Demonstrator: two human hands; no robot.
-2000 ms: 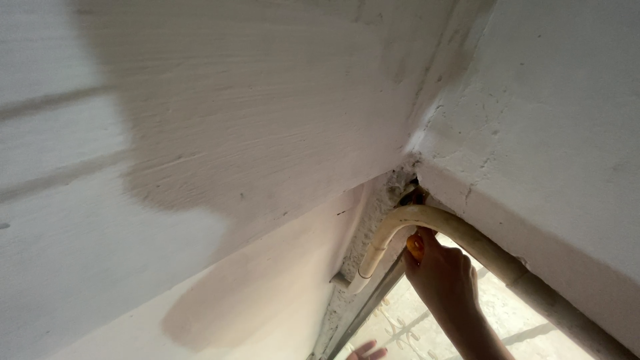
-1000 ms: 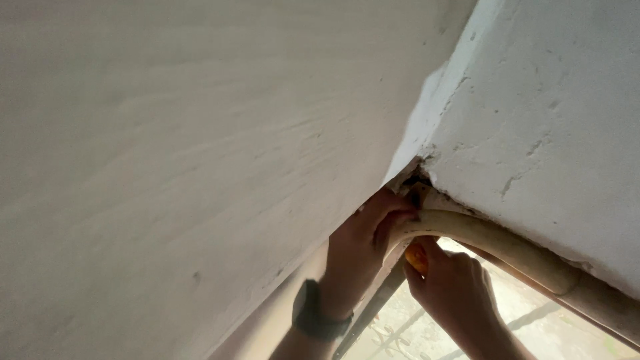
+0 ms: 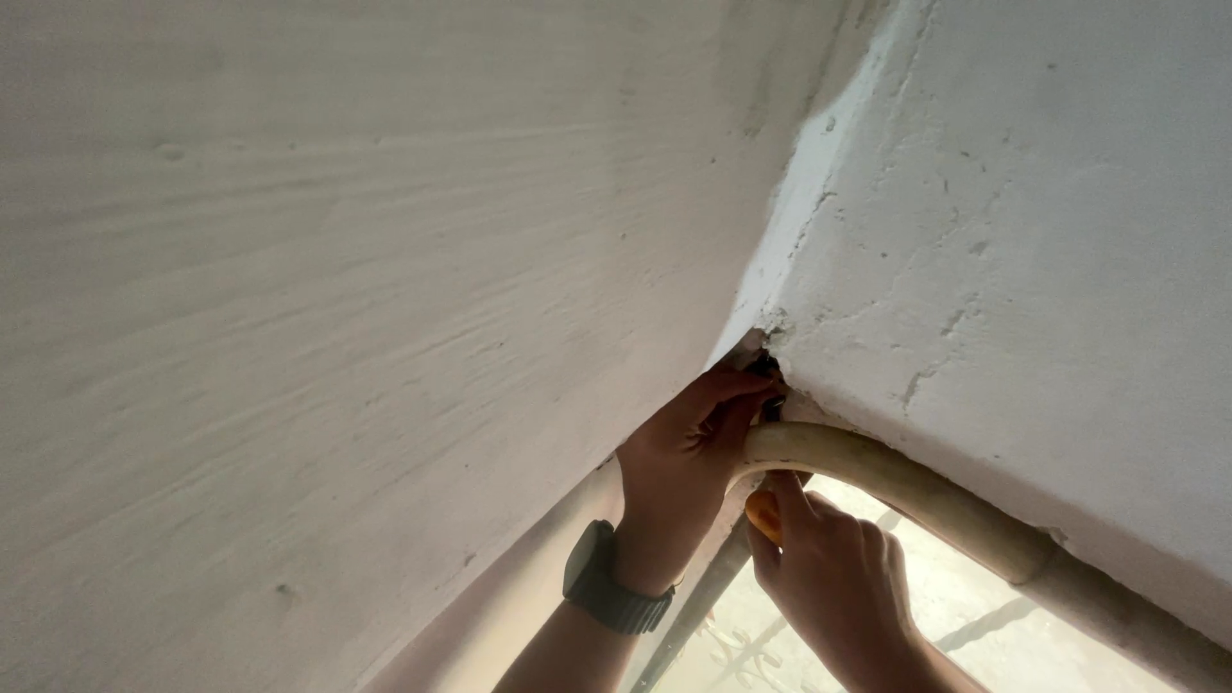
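Observation:
My left hand (image 3: 688,452), with a dark watch (image 3: 611,577) on its wrist, reaches up to a dark hole (image 3: 767,366) in the corner where the walls meet. Its thumb and fingertips are pinched together at the hole; what they hold is too dark to tell. Just below the bend of a cream plastic pipe (image 3: 895,476), my right hand (image 3: 837,568) is closed around an orange handle (image 3: 763,517). A thin dark shaft (image 3: 772,409) shows above the pipe; whether it belongs to the handle cannot be told.
A large plastered wall (image 3: 385,289) fills the left side, close to my left hand. The rough, cracked wall surface (image 3: 1039,241) lies at the right. Beneath the pipe is a bright opening with a metal grille (image 3: 746,654).
My left hand was low at the bottom edge two seconds ago and has risen to the hole in the corner. My right hand stays below the pipe with the orange handle. The view has shifted.

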